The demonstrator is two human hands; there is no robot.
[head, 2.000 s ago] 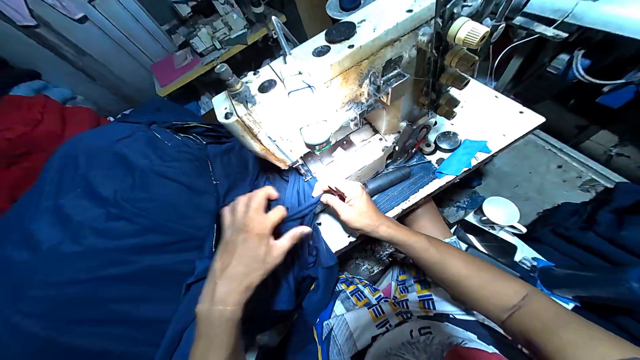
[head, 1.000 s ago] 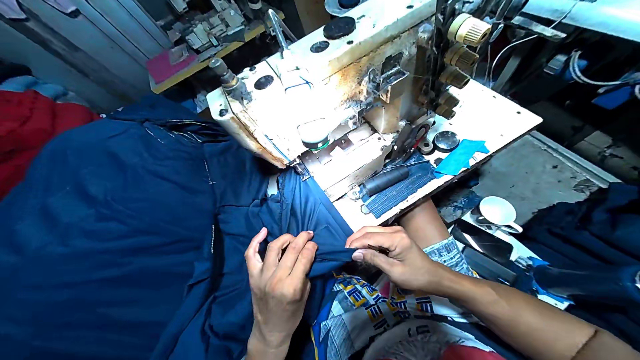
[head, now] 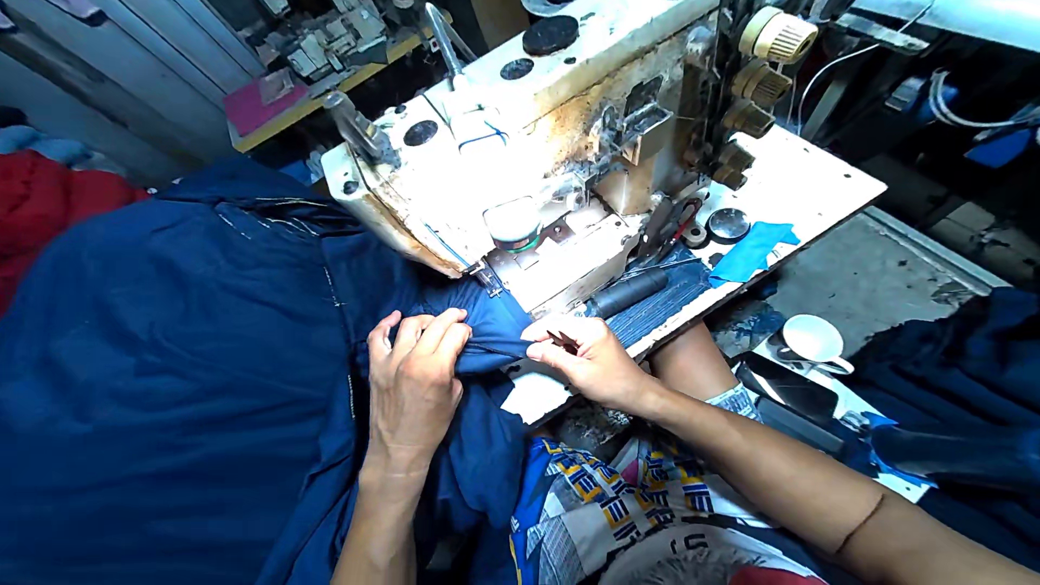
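Observation:
Navy blue fabric [head: 179,357] with pale stitching covers the left side and runs up to the needle area of an industrial sewing machine [head: 479,162]. My left hand [head: 418,374] rests on the fabric, fingers curled over a fold just below the presser foot [head: 490,280]. Between finger and thumb, my right hand [head: 589,357] pinches the edge of the same fabric at the front of the table. A small dark object, perhaps thread snips, shows in the right palm. The needle tip cannot be made out.
On the machine table [head: 845,175] lie a dark cylinder [head: 627,292], red-handled scissors [head: 682,219], a round black-rimmed disc [head: 728,225] and a light blue cloth scrap [head: 751,252]. Lower right are a white cup [head: 812,340] and a phone [head: 786,388]. Red fabric [head: 61,203] is heaped at far left.
Both hands have moved up toward the presser foot since one second ago, when they held the fabric nearer my lap. The fabric edge has shifted up with them.

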